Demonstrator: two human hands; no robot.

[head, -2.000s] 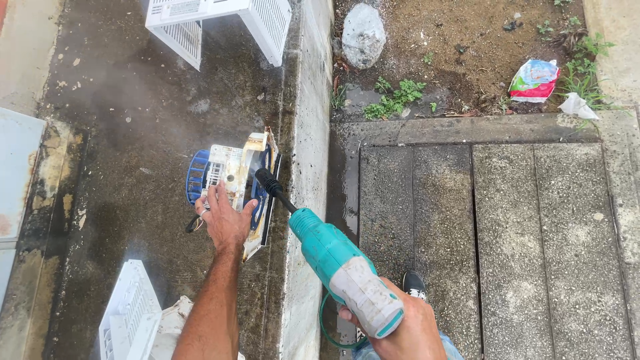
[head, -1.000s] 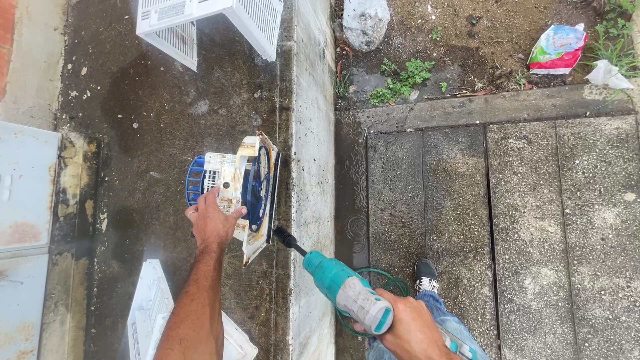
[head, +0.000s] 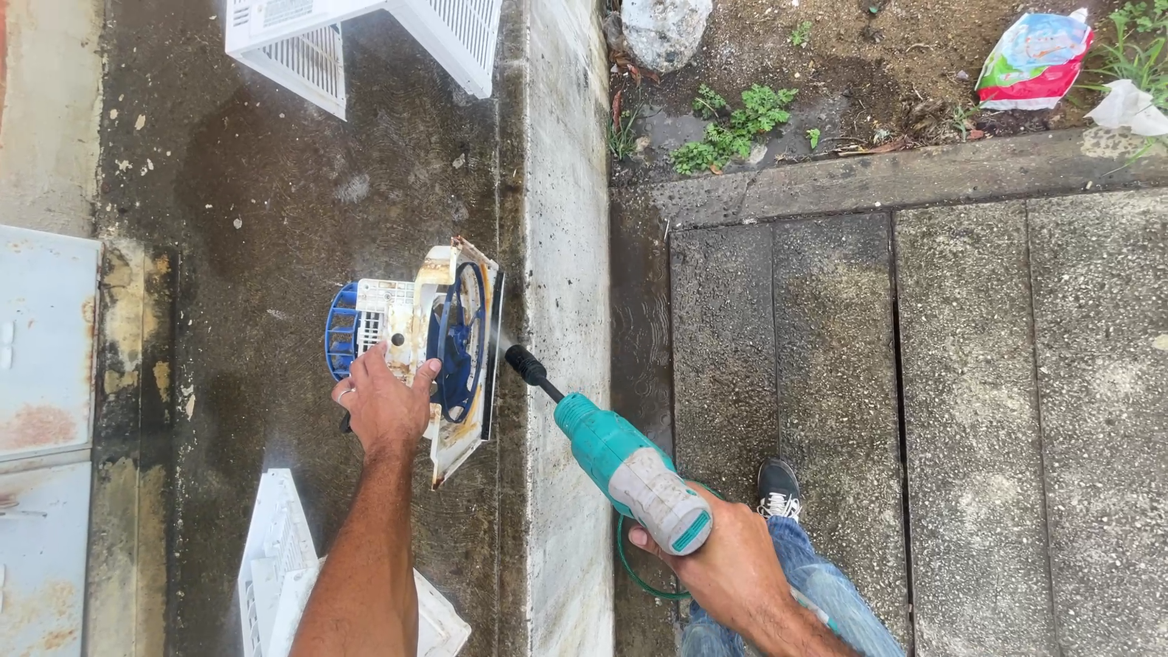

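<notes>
My left hand [head: 388, 397], with a ring on one finger, rests on a rusty white fan housing [head: 401, 333] with a blue blower wheel [head: 343, 330] at its left end and a blue fan [head: 461, 342] on its right side. My right hand [head: 730, 557] grips the handle of a teal and grey handheld pressure washer [head: 630, 470]. Its black nozzle [head: 526, 365] points at the blue fan from just right of the housing, and a fine spray comes out. A thin green cord loops beneath the washer. The fingers of my right hand are partly hidden by the washer.
White louvred plastic panels [head: 447, 36] lie at the top, and other white plastic parts [head: 278, 557] at the bottom left. A low concrete wall [head: 568, 274] divides the wet floor from concrete slabs [head: 830, 365]. Beyond are a rock [head: 664, 27], weeds and a plastic bag [head: 1036, 59].
The nozzle was close against the blue fan two seconds ago, then lower and off to its right; now it has come up beside the fan's right side. My left hand stays on the housing.
</notes>
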